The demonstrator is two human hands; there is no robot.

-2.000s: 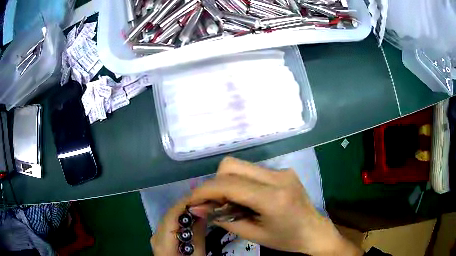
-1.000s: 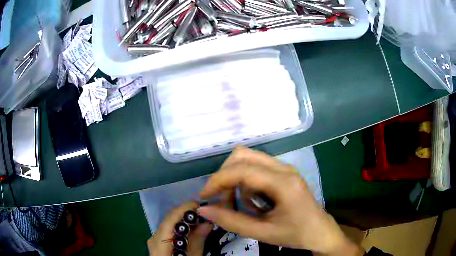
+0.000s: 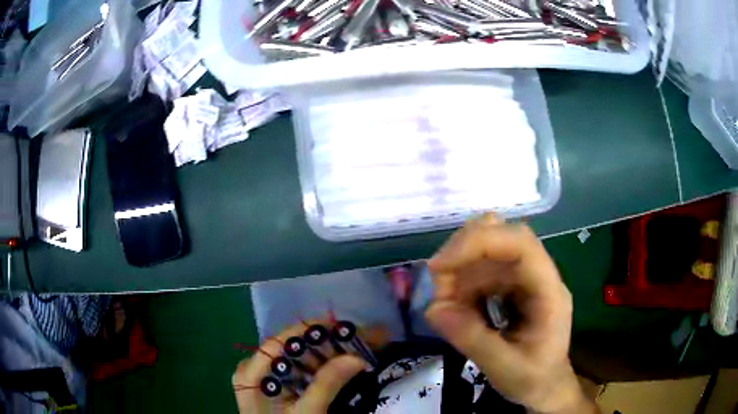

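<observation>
My left hand (image 3: 324, 380), cut off by the bottom edge, holds several wired metal tubes (image 3: 345, 330) in a fanned row. Their black round ends with pale centres face up, and thin red wires stick out. My right hand (image 3: 510, 311) is to the right, apart from them, fingers curled around a small shiny metal piece (image 3: 497, 312); what it is cannot be told. A blurred dark and pink thing (image 3: 401, 285) shows between the hands. Beyond them, the clear packing box (image 3: 311, 212) holds a white sheet (image 3: 372, 162) that covers its contents.
A white bin (image 3: 421, 68) heaped with jumbled metal tubes stands behind the packing box. A clear parts box (image 3: 97, 77), paper slips (image 3: 194, 125), a black phone (image 3: 146, 190) and a silver flat thing (image 3: 61, 186) lie left. A red stool (image 3: 639, 267) is beyond the bench edge, right.
The whole view has shifted, so the bench things sit further right and higher. My right hand has moved away from the tubes. The tubes in my left hand are now fanned wider, with more ends showing.
</observation>
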